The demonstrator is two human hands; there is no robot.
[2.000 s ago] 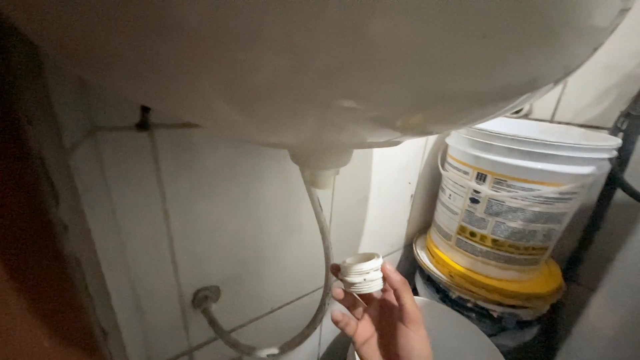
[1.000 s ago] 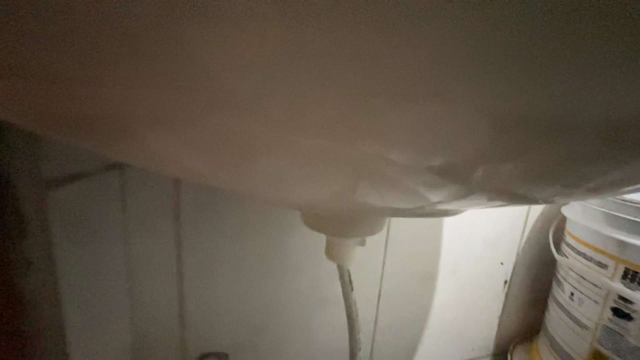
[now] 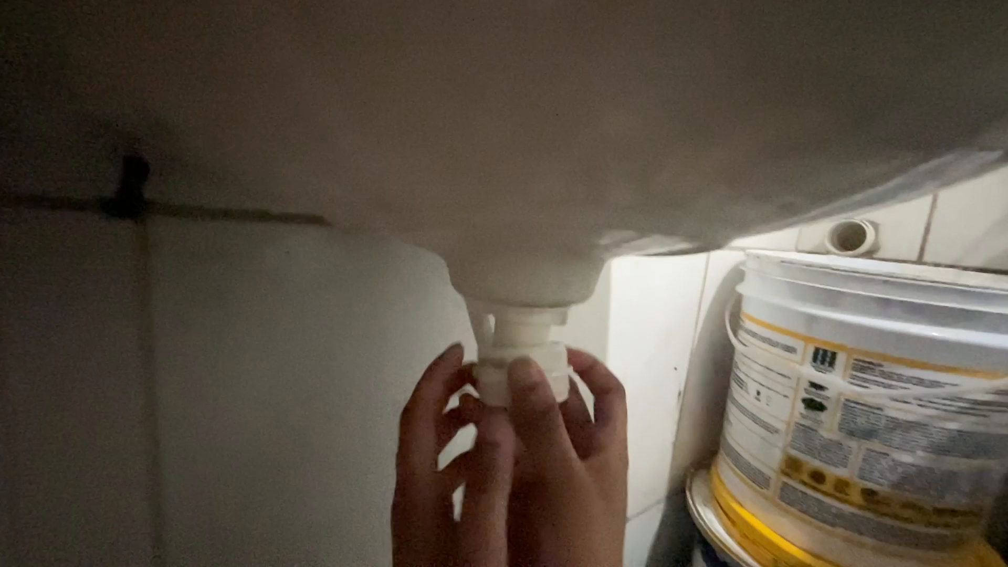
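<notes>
Under the white sink basin (image 3: 504, 134), a short white drain outlet (image 3: 526, 327) points down. Just below it, around its lower end, is a white plastic threaded fitting (image 3: 492, 383). My left hand (image 3: 449, 472) grips the fitting from the left, and my right hand (image 3: 567, 457) grips it from the right with the thumb across its front. The two hands touch or overlap beneath it. Whether the threads of fitting and outlet are engaged cannot be told. The flexible hose is hidden behind the hands.
A white plastic bucket with a printed label (image 3: 866, 402) stands at the right on a yellow-rimmed lid (image 3: 756, 524). Above it, an open white pipe end (image 3: 852, 236) sticks out of the tiled wall (image 3: 268, 394). A dark bracket-like piece (image 3: 130, 185) sits at the upper left.
Two seconds ago one hand held the fitting low beside the hose; now both hands hold it up at the drain outlet. The view has moved closer under the basin.
</notes>
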